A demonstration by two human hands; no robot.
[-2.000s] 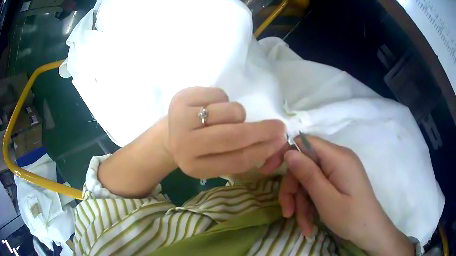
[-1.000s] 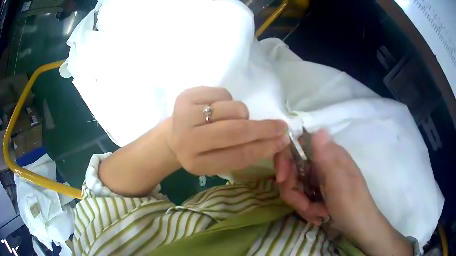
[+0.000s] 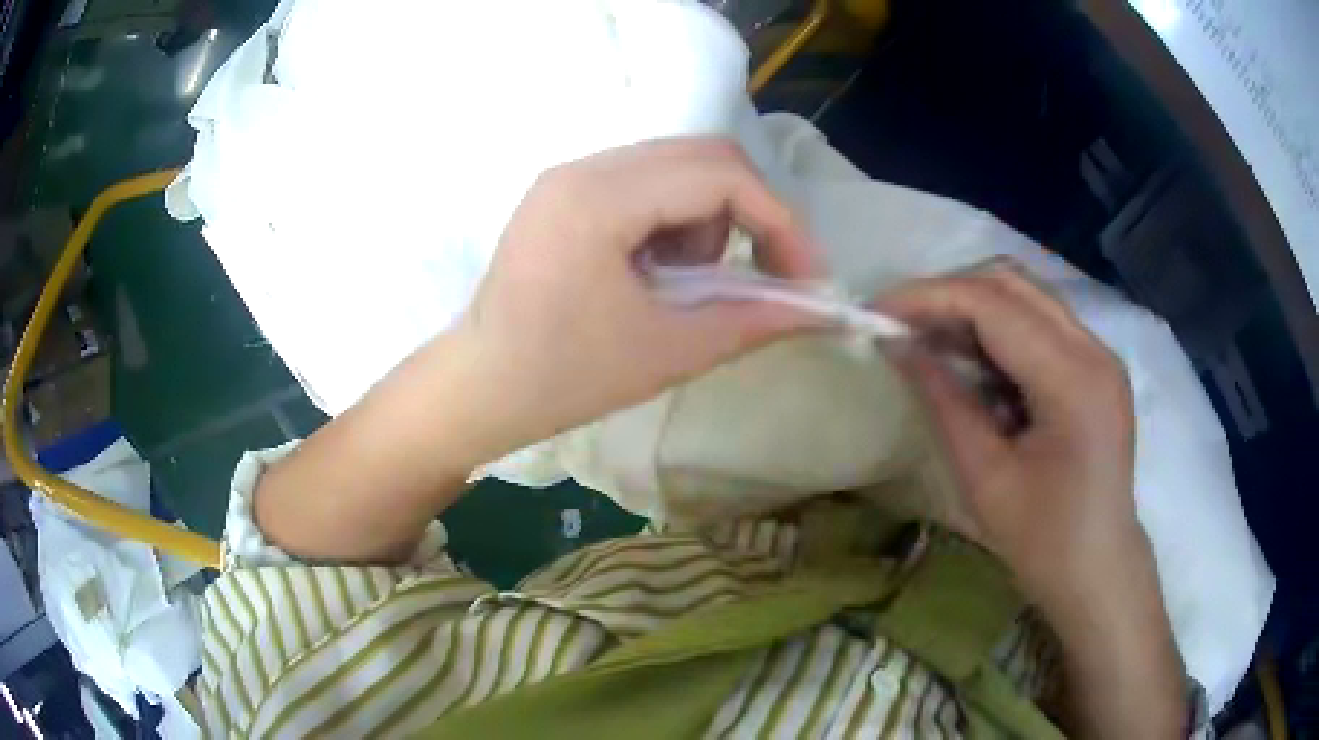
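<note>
The white garment (image 3: 420,159) fills the lap and spreads to the right under my hands. A narrow white seam edge (image 3: 788,297) runs between my two hands, blurred. My left hand (image 3: 637,275) pinches it between thumb and fingers. My right hand (image 3: 1013,390) pinches the other end. Something dark shows inside the curled fingers of my right hand; it is too blurred to tell whether it is the snips. A paler fold of the cloth (image 3: 788,427) hangs below my hands.
A yellow tube rail (image 3: 51,325) curves at the left, over the green floor (image 3: 188,376). White cloth (image 3: 116,578) lies at the lower left. A table edge with a printed ruler sheet (image 3: 1258,87) is at the upper right.
Both hands have risen and moved apart, with the seam edge now stretched between them. The metal blades seen earlier in my right hand no longer show clearly. A cloth fold has opened below.
</note>
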